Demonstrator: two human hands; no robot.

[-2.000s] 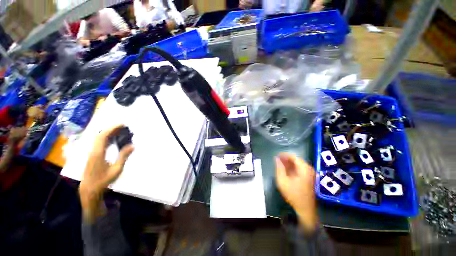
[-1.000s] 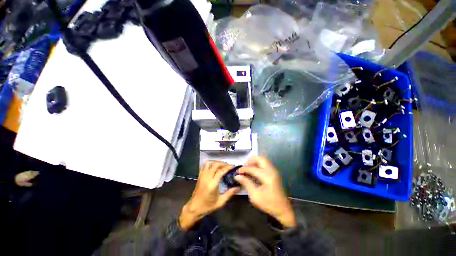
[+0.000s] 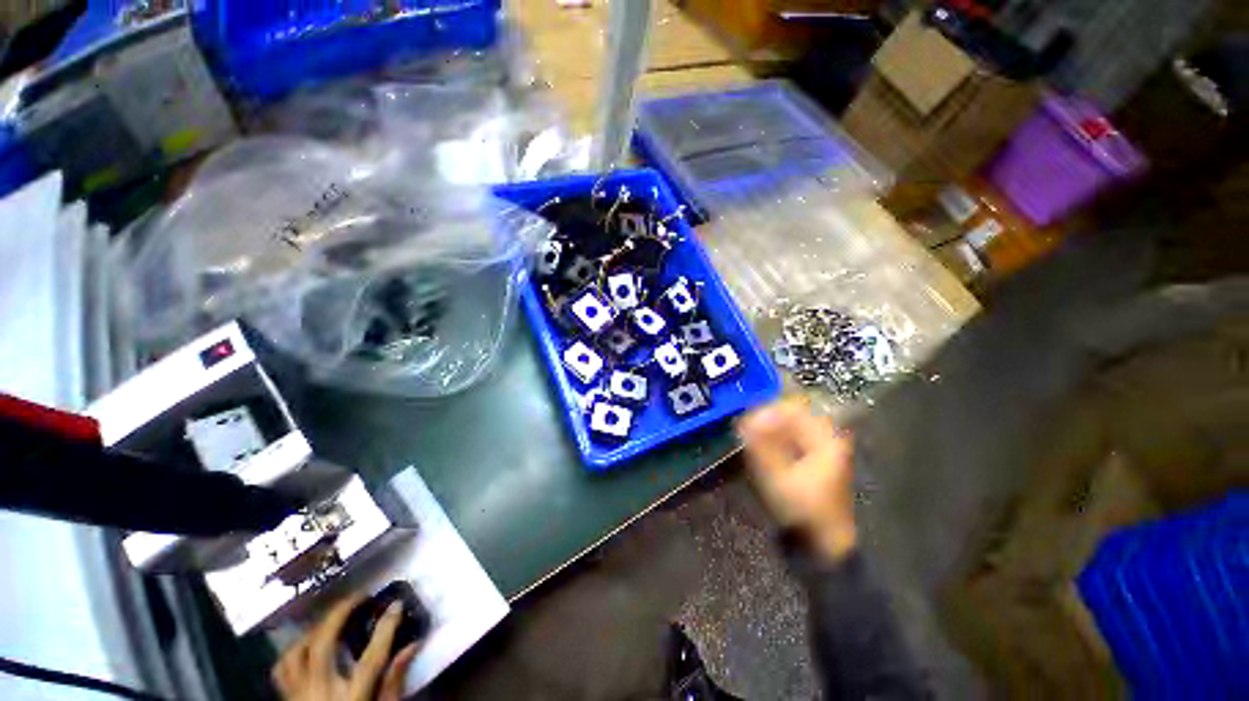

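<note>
My left hand (image 3: 345,660) is at the lower left with its fingers on a black plastic housing (image 3: 388,619) over the white work pad (image 3: 445,582). My right hand (image 3: 804,473) is beyond the bench's front edge, just off the near right corner of the blue bin (image 3: 762,390). Its fingers are curled and blurred; I cannot tell if they hold anything. The bin holds several silver-faced motors (image 3: 592,312) with thin leads. The white screw feeder (image 3: 281,548) stands behind the pad. The electric screwdriver (image 3: 137,479) reaches over it from the left.
A clear plastic bag (image 3: 247,247) with dark parts lies behind the feeder. Loose shiny metal parts (image 3: 836,349) lie right of the bin. White sheets (image 3: 41,274) are stacked at left. A grey post (image 3: 625,82) rises behind the bin. A blue stool-like object (image 3: 1178,603) is at lower right.
The view has swung right. My right hand has left the housing and moved right past the blue bin. My left hand stays on the housing over the pad.
</note>
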